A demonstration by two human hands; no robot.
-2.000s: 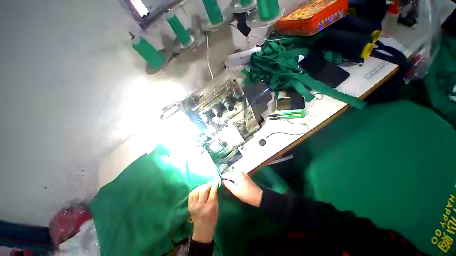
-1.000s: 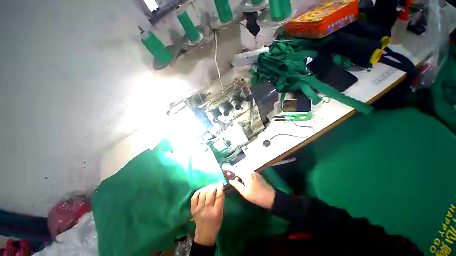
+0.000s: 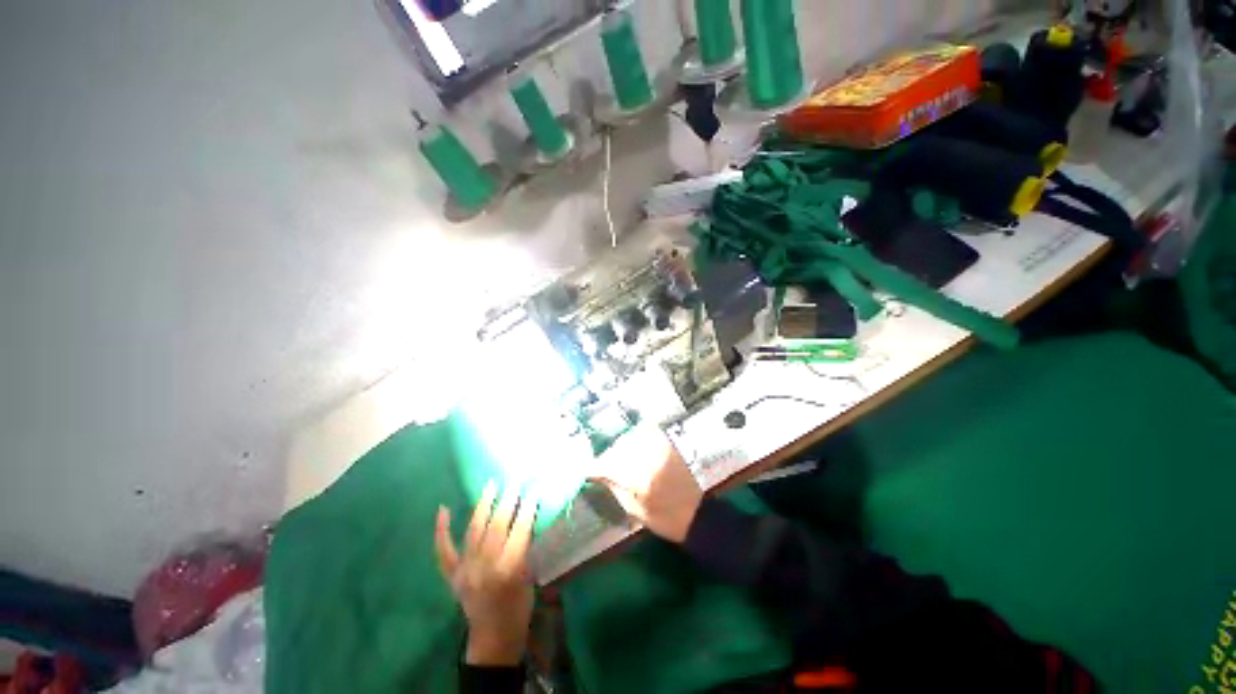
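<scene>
A green garment piece (image 3: 366, 542) lies on the table left of the overlock machine (image 3: 637, 339) and hangs over its front edge. Its part by the machine is washed out by the lamp. My left hand (image 3: 491, 563) lies on the cloth with fingers spread, holding nothing. My right hand (image 3: 653, 481) is at the machine's front, by the cloth edge, with fingers bent; glare hides whether it grips the cloth.
A green panel pile with yellow print (image 3: 1030, 502) is at right. Green strips (image 3: 786, 224), green snips (image 3: 813, 351), a dark rectangle (image 3: 817, 317), an orange box (image 3: 888, 98) and black rolls (image 3: 969, 170) lie behind. Green thread cones (image 3: 626, 61) stand behind the machine. Bagged goods (image 3: 203, 590) are at lower left.
My left hand has moved left and its fingers have spread on the cloth. My right hand has moved a little up and left toward the machine. The table edge between them is now uncovered.
</scene>
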